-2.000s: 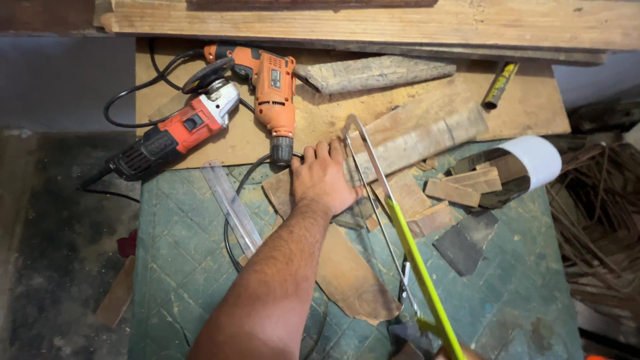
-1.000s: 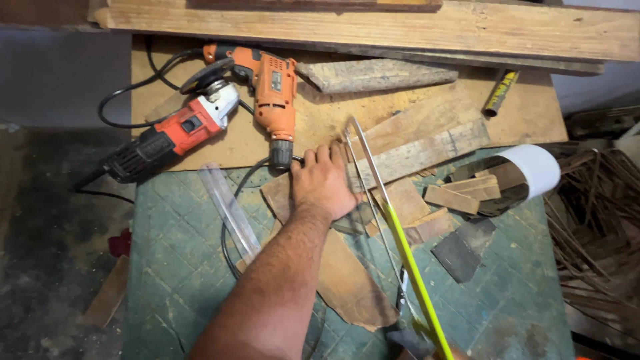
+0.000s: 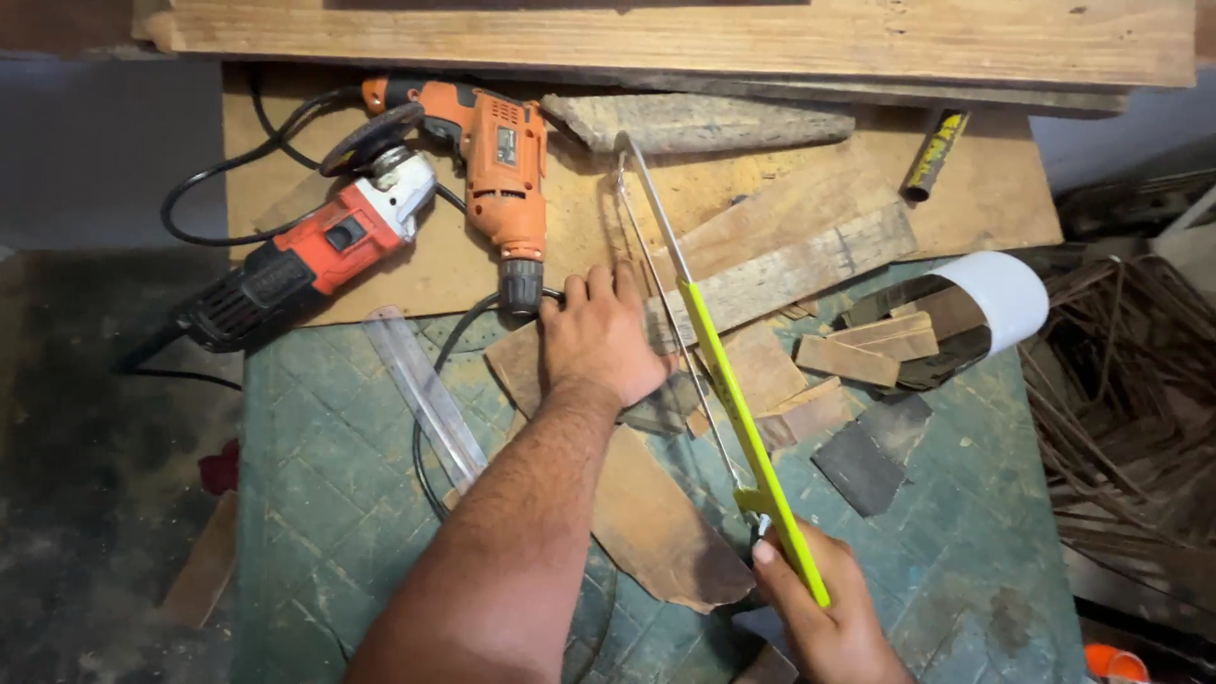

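Note:
My left hand (image 3: 603,337) presses down on a dark, flat wooden piece (image 3: 513,366), its fingertips near the end of a longer wooden board (image 3: 807,266). In my right hand (image 3: 826,603), at the lower right of centre, is the handle end of a hacksaw with a yellow-green frame (image 3: 727,380). The saw's thin blade runs slantwise just right of my left hand, over the near end of the board; whether it touches the wood cannot be told. A broad thin wood piece (image 3: 660,522) lies below my left wrist.
An angle grinder (image 3: 323,252) and an orange corded drill (image 3: 503,180) lie at the left with their cables. A clear ruler (image 3: 427,399) is beside my forearm. Wood offcuts (image 3: 860,351), dark sandpaper (image 3: 874,456) and a white roll (image 3: 1007,299) lie at the right; long planks (image 3: 665,43) span the back.
My right hand has come into fuller view at the lower right, and the hacksaw has shifted forward, away from me. My left hand stays in place on the wood.

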